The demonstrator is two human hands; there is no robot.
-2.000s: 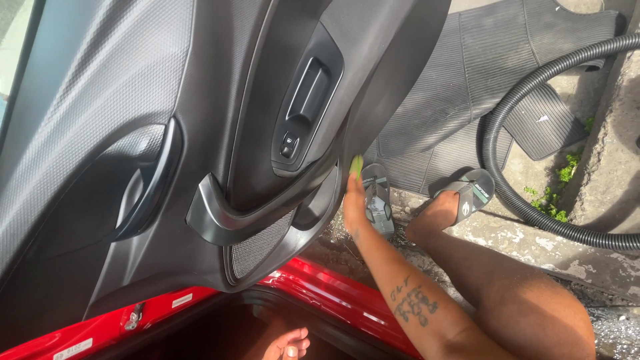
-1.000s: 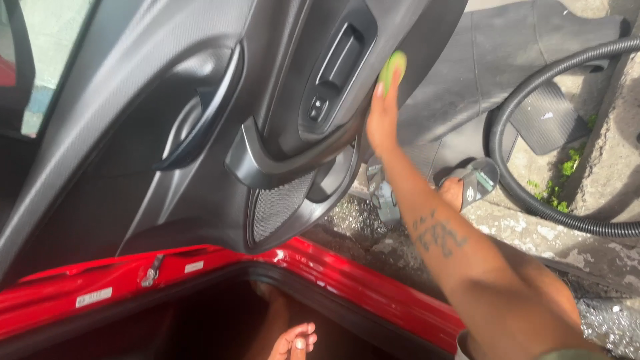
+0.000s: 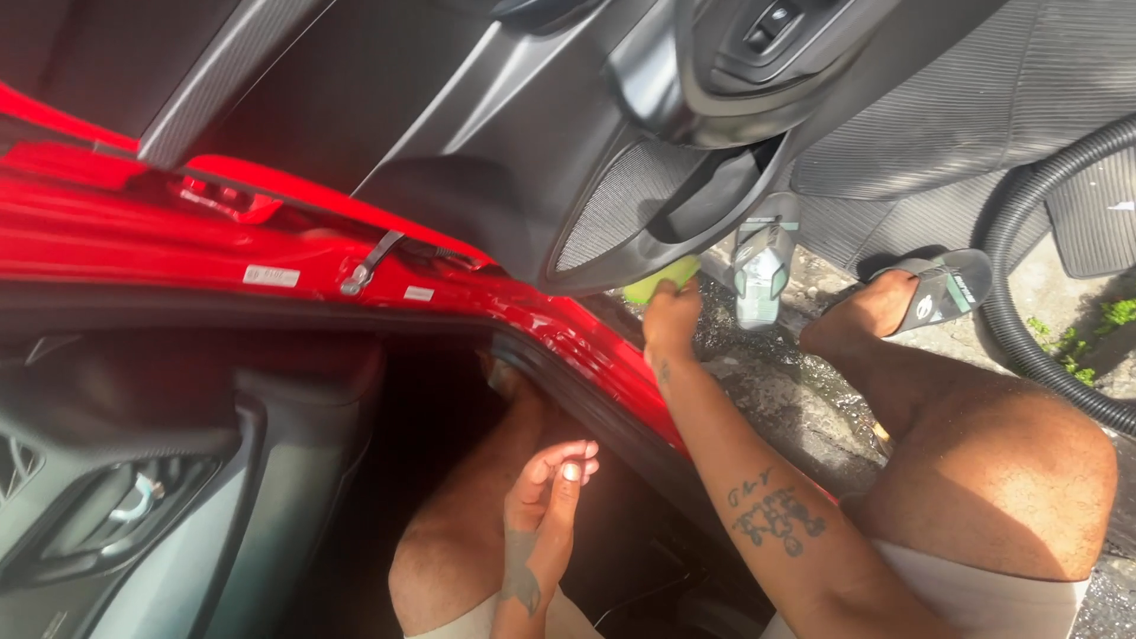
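Note:
The black inner door panel (image 3: 497, 160) of a red car spans the upper middle. My right hand (image 3: 673, 306) grips a yellow-green sponge or cloth (image 3: 661, 279) at the panel's lower edge, just below the speaker grille (image 3: 621, 209) and the door pocket (image 3: 710, 195). The window switch (image 3: 770, 25) sits higher on the panel. In front of the dark footwell, my left hand (image 3: 552, 488) is raised with its fingers loosely curled and nothing in it. The lower part of the sponge is hidden by my right fingers.
The red door frame (image 3: 328, 248) and door check strap (image 3: 377, 262) lie left. A dashboard end (image 3: 115, 399) is below. Ribbed mats (image 3: 941, 98), a black corrugated hose (image 3: 1003, 293), a loose flip-flop (image 3: 763, 266) and my foot in another flip-flop (image 3: 941, 288) are at right.
My right hand has moved with the sponge or cloth from beside the window switch area down to the panel's lower edge. The view has swung toward the door hinge and car interior.

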